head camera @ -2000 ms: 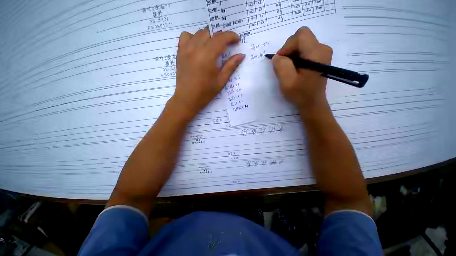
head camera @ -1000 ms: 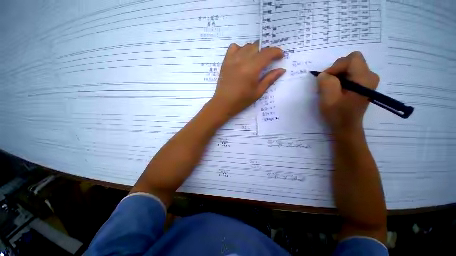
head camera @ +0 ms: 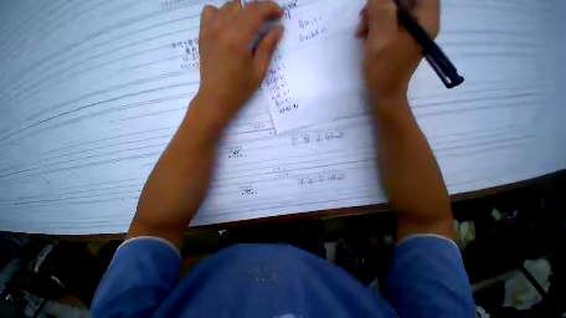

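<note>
The white order sheet (head camera: 329,81) lies on the large marker paper (head camera: 112,136), its upper part cut off by the top edge. It bears handwriting at its left side and near its top. My left hand (head camera: 236,56) rests flat on the sheet's left edge, thumb and finger apart, holding nothing. My right hand (head camera: 397,56) holds the black pen (head camera: 433,54) over the sheet's upper right. The pen's tip is hidden or out of the picture. Both hands are slightly blurred and reach the top edge.
The marker paper with long printed lines and small labels spreads to both sides. The brown table edge (head camera: 323,213) curves across below my forearms. Beyond it is a dark floor with pale scraps or items (head camera: 527,284) at the lower right.
The view has shifted, so sheet and hands sit higher and further left. The printed grid has left the picture. The pen is steeper and further from the last handwriting; my left hand stays on the sheet.
</note>
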